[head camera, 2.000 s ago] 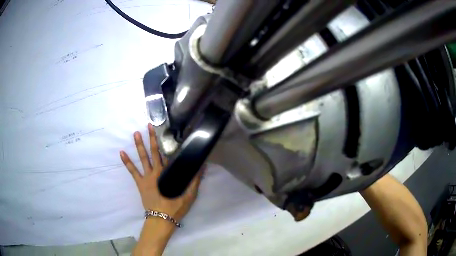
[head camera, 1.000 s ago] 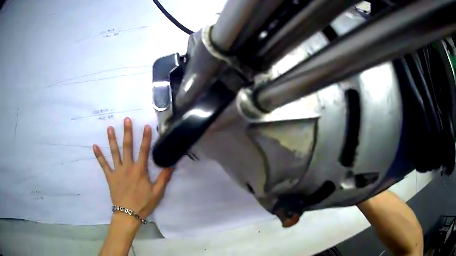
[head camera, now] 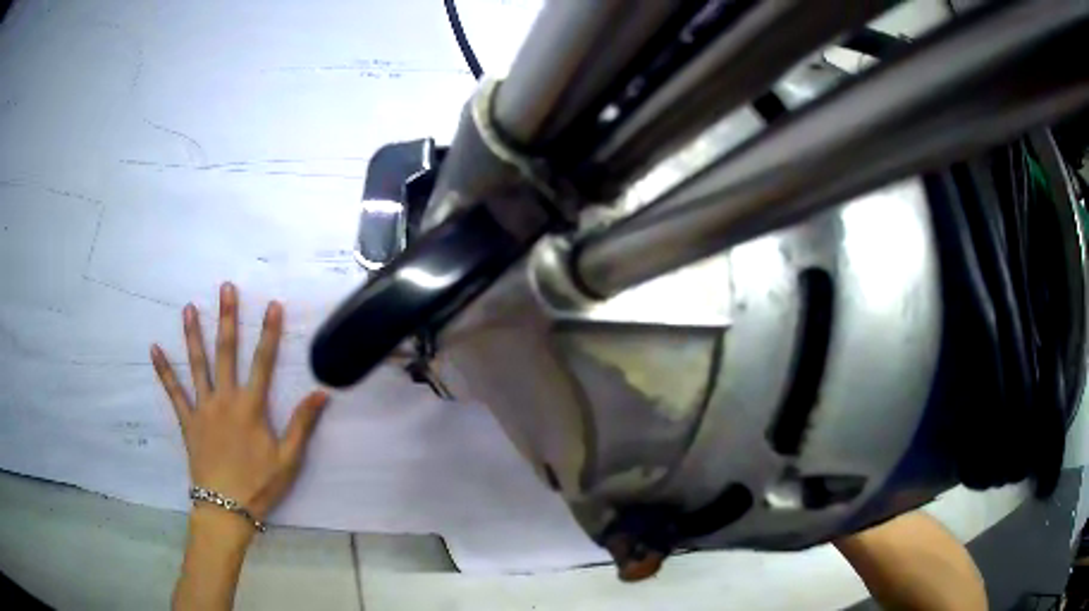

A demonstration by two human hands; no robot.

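Note:
My left hand (head camera: pixel 233 430) lies flat on the white marker paper (head camera: pixel 72 394), palm down, fingers spread, a chain bracelet at the wrist. It is left of the cutting machine's black lever-like part (head camera: pixel 418 287) and apart from it. The large silver cutting machine (head camera: pixel 764 358) fills the centre and right, with grey metal rods (head camera: pixel 764 179) crossing above it. A shiny metal part (head camera: pixel 382 215) stands at its left side. My right forearm shows below the motor at the lower right; the motor hides my right hand. The cutting point cannot be made out.
The cream table edge (head camera: pixel 287 573) with a panel seam runs along the bottom. A black power cord (head camera: pixel 462 38) lies on the paper at the top. Black cable coils (head camera: pixel 1009 310) hang at the motor's right side. Grey floor shows at the lower right.
My left hand has moved left across the paper, away from the machine. The machine's black part has swung left and up in view. The paper and its lines have shifted in the picture.

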